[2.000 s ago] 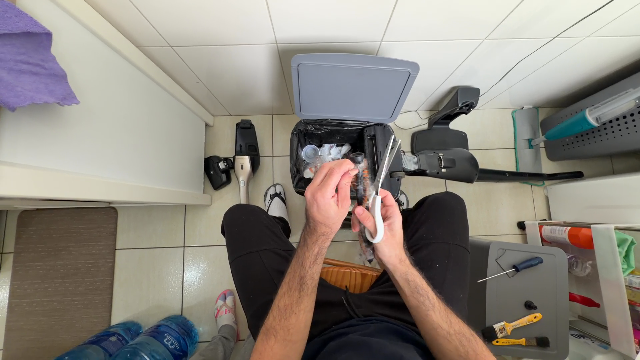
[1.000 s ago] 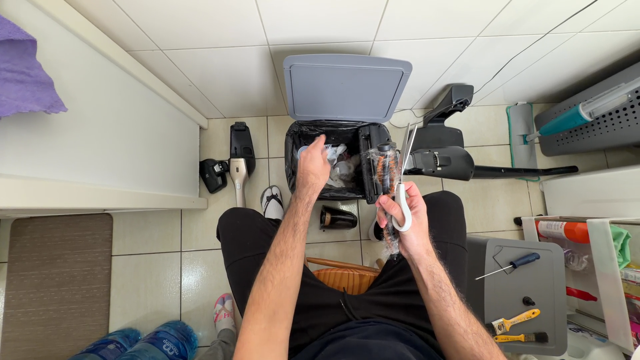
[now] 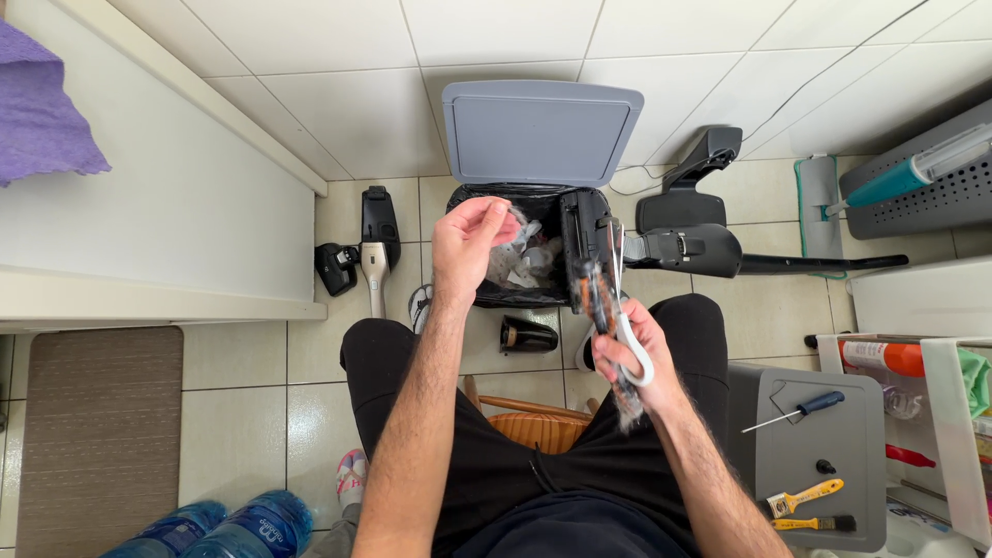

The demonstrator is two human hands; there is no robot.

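Observation:
My left hand (image 3: 473,244) is over the left side of the open trash bin (image 3: 519,298), thumb and fingertips pinched together; a wisp of fuzz shows at the fingertips. My right hand (image 3: 639,353) holds a vacuum brush roller (image 3: 597,298) wrapped in hair and lint, together with white-handled scissors (image 3: 637,349) whose blades point up and away from me. Behind the roller, the vacuum's floor head (image 3: 581,232) lies across the bin's right side. Crumpled waste (image 3: 527,260) sits in the black bag.
A dark dust cup (image 3: 528,335) lies on the floor before the bin. Left is a handheld vacuum (image 3: 375,263); right, a black stand (image 3: 682,209) and a flat mop (image 3: 820,209). A grey lid (image 3: 814,387) carries a screwdriver (image 3: 818,403) and two paintbrushes (image 3: 806,496). A person's foot (image 3: 351,474) is lower left.
My left hand was at the roller two seconds ago, then over the bin, where it remains, now with its fingertips raised. The roller and scissors have stayed in my right hand.

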